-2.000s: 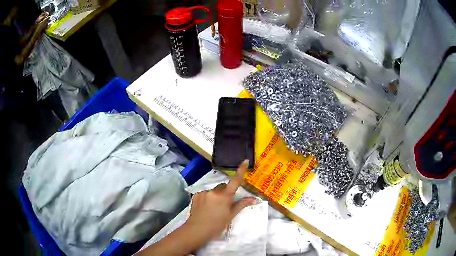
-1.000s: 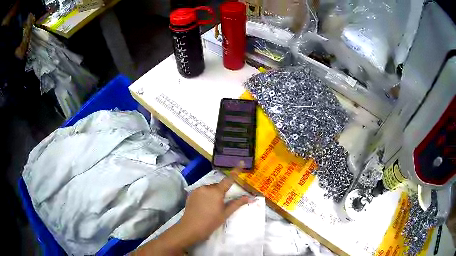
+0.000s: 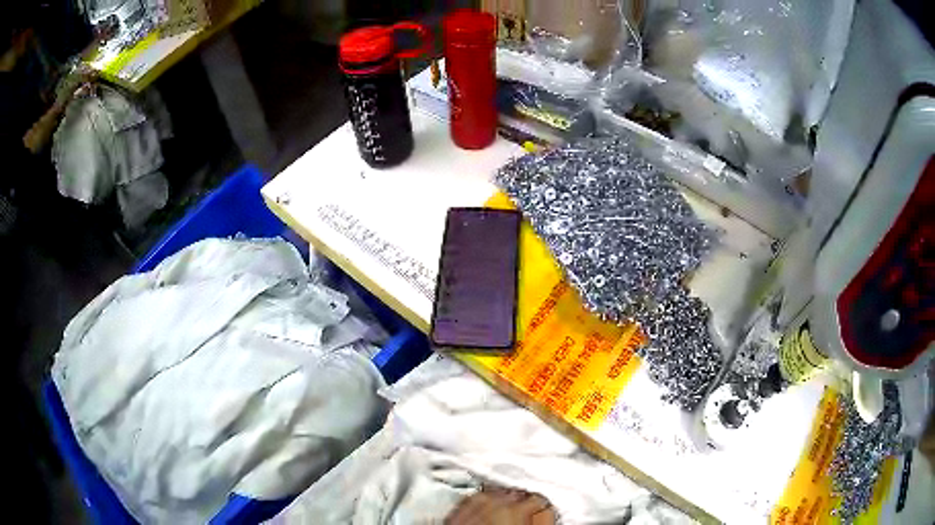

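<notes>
A smartphone (image 3: 478, 279) lies flat on the table's left part, partly on a yellow printed sheet (image 3: 574, 359). Its screen is dim purple. Pale grey-white garment cloth (image 3: 451, 431) lies in folds at the table's front edge. My left hand (image 3: 504, 507) is at the bottom edge on this cloth, cut off by the picture, with its fingers hidden; I cannot tell whether it grips the cloth. My right hand is not clearly seen; a small blurred brownish patch shows at the far right edge.
Silver snap parts (image 3: 615, 226) are piled beside the machine (image 3: 887, 246), with another pile (image 3: 861, 451) at right. A black bottle (image 3: 377, 108) and red bottle (image 3: 472, 82) stand behind. A blue tub (image 3: 72, 451) of garments is left. Clear plastic bags (image 3: 738, 82) are at the back.
My left hand has left the phone and moved down onto the cloth. The phone screen went from dark to lit rows, then to plain dim purple. The cloth at the table edge has shifted.
</notes>
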